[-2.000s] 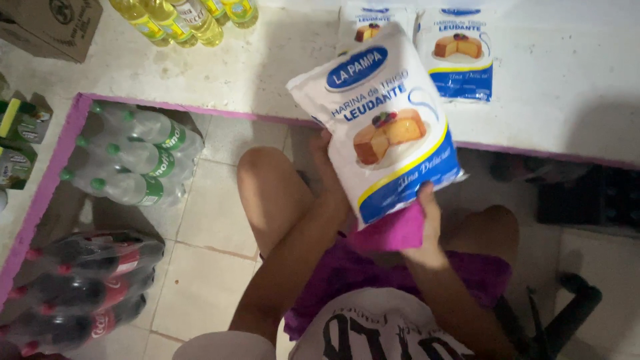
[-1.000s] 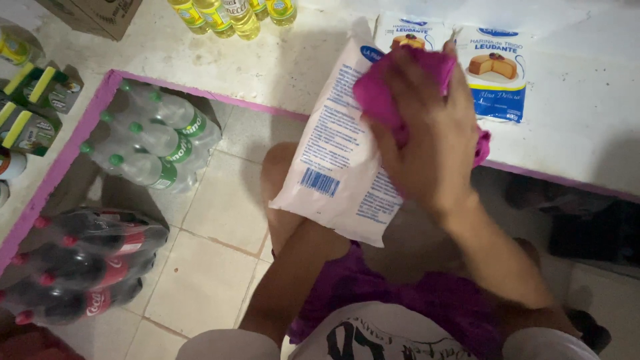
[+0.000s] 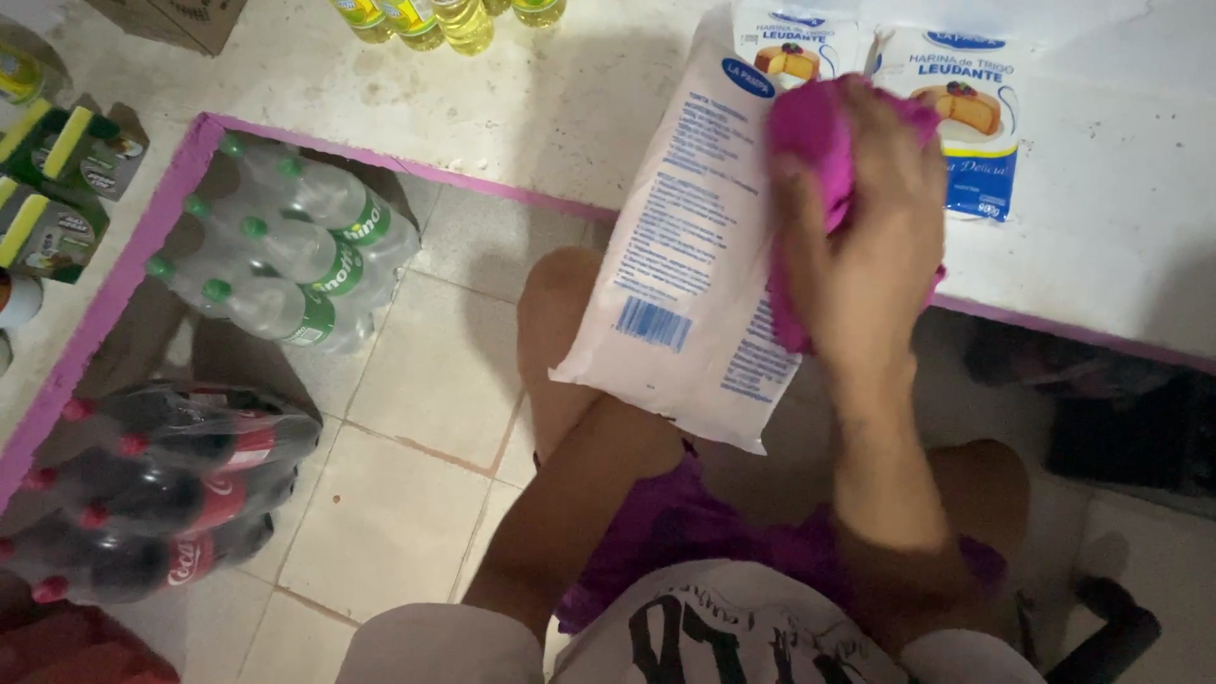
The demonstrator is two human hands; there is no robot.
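A white paper bag of La Pampa flour (image 3: 665, 256) is tilted over the shelf's edge with its printed back facing me. Beneath the bag, my left hand is hidden; only the forearm shows, reaching up to the bag's lower end. My right hand (image 3: 869, 228), somewhat blurred, presses a magenta cloth (image 3: 807, 142) against the bag's right side. Two more flour bags lie face up on the white shelf behind: one (image 3: 793, 38) partly covered by the held bag, the other (image 3: 978, 123) to the right of my hand.
The white shelf (image 3: 589, 114) has a pink edge. Cooking oil bottles (image 3: 408, 19) and a cardboard box (image 3: 171, 19) stand at its back left, packs of sponges (image 3: 66, 171) at far left. Wrapped packs of clear soda bottles (image 3: 285, 247) and Coca-Cola bottles (image 3: 180, 484) rest on the tiled floor.
The held flour bag has turned from its front to its printed back. My right hand, earlier at the bag's lower end with the cloth, is now on its right side.
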